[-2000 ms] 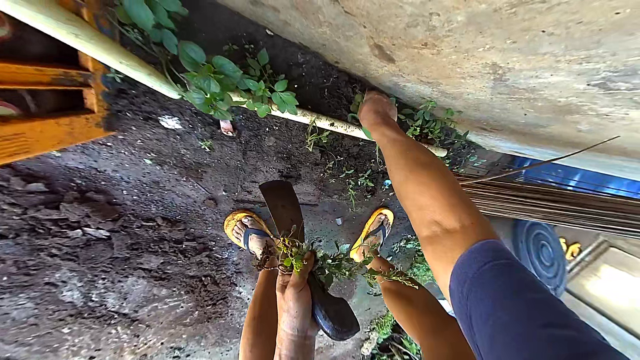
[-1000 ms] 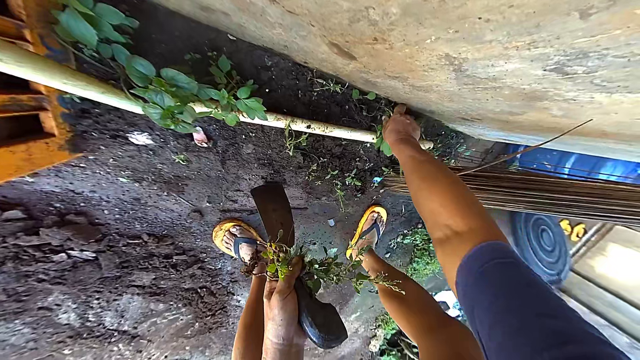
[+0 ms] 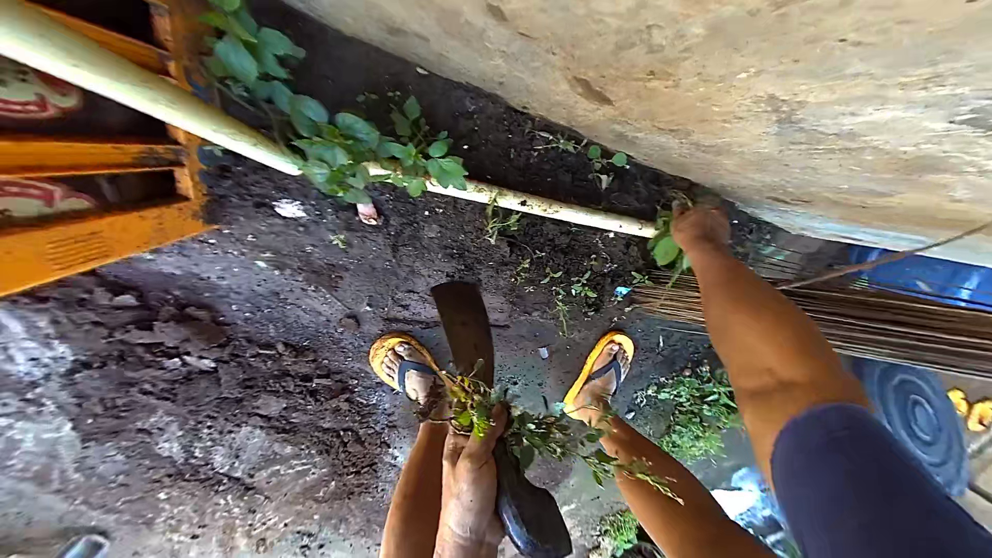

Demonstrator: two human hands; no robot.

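In my left hand (image 3: 473, 473), at the bottom centre, are a broad dark-bladed knife (image 3: 465, 325) with a black handle (image 3: 531, 504) and a bunch of uprooted weeds (image 3: 558, 438). The blade points up and away, between my feet. My right hand (image 3: 700, 226) reaches to the base of the wall, at the right end of a pale pole (image 3: 542, 208). Its fingers are closed around green leaves (image 3: 665, 249); their tips are partly hidden. Small weeds (image 3: 577, 287) grow in the dark soil just left of it.
A stained wall (image 3: 697, 93) runs along the top. An orange crate (image 3: 93, 240) stands at the left, with a leafy plant (image 3: 333, 151) beside it. Thin sticks (image 3: 837, 318) lie at the right near a round grey lid (image 3: 914, 411). My feet wear yellow sandals (image 3: 391, 353).
My right hand has moved rightward along the pole to its end, which showed beyond the hand two seconds ago. My left hand keeps the knife and the weeds.
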